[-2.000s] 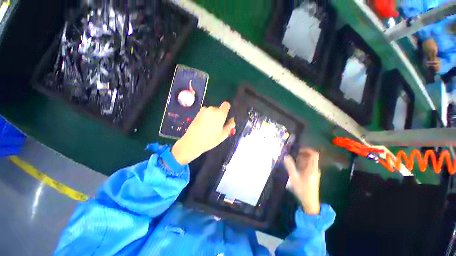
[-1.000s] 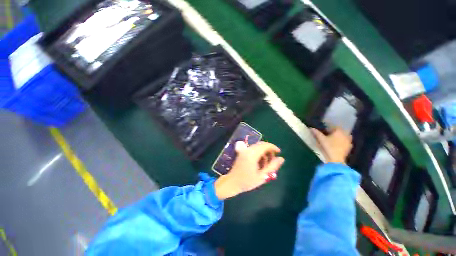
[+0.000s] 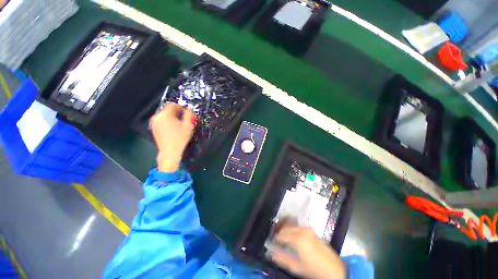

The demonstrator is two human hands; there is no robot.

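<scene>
A tablet unit [image 3: 311, 204] with a silver-white area and circuitry at its far end lies in a black foam tray [image 3: 345, 207] in front of me. My right hand [image 3: 306, 248] is motion-blurred over the tray's near left part; whether it holds anything cannot be told. My left hand [image 3: 173, 128] is over the near left part of the black parts bin [image 3: 237, 109], fingers bent down at the heaped shiny black-silver strips [image 3: 210, 90]. Whether a strip is between its fingertips cannot be told.
A smartphone [image 3: 245, 152] lies between bin and tray. Stacked trays with a tablet [image 3: 95, 73] stand at the left, a blue crate [image 3: 60, 152] below them. More trayed tablets [image 3: 410, 125] are beyond the white edge [image 3: 327, 122]. An orange-red air gun [image 3: 434, 208] is at the right.
A trayed tablet is now in front of me, where bare bench showed one second ago. My right hand has moved from the lane to this tray. My left hand has moved from the phone to the bin.
</scene>
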